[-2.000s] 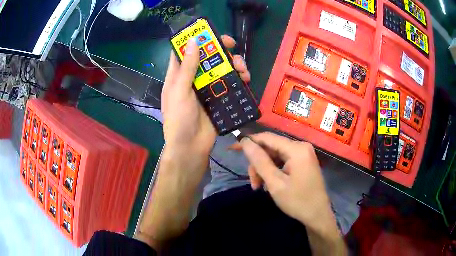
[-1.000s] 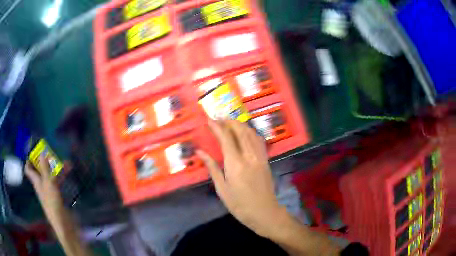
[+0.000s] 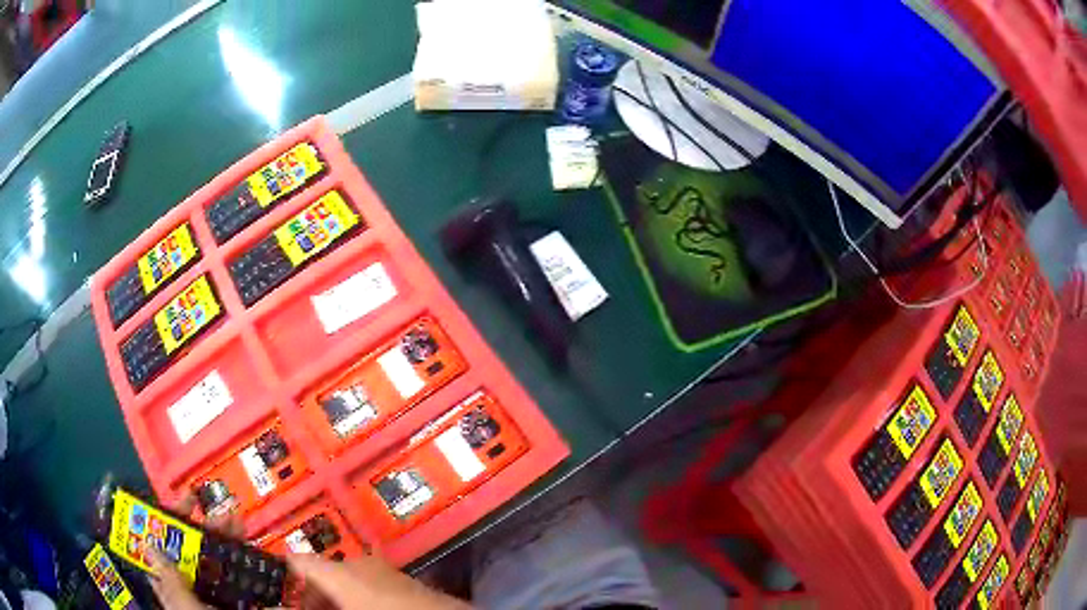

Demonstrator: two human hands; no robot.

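Note:
A feature phone point(image 3: 155, 536) with yellow screen film and black keypad is at the lower left, over the near left corner of the red-orange foam tray point(image 3: 274, 358). My left hand point(image 3: 176, 586), blurred and cut off by the bottom edge, grips it. My right hand point(image 3: 340, 584), also partly cut off, is at its keypad end; whether it grips the phone or a cable is hidden. A second yellow-screened phone point(image 3: 107, 577) shows beside it at the lower left. The tray holds several phones face up at its far end, white labels in two middle pockets, and orange phone backs nearest me.
A black barcode scanner point(image 3: 519, 268) and a white label strip point(image 3: 569, 275) lie right of the tray. Beyond are a green-edged mouse mat point(image 3: 715, 256), a white box point(image 3: 486, 60) and a blue-screened monitor point(image 3: 858, 89). A red tray stack point(image 3: 822, 512) stands at the right. A dark phone-like object point(image 3: 107, 163) lies far left.
The view has swung right. My hands, apart a second ago, are now together at the lower left. The phone my right hand touched over the tray is off its near right pockets.

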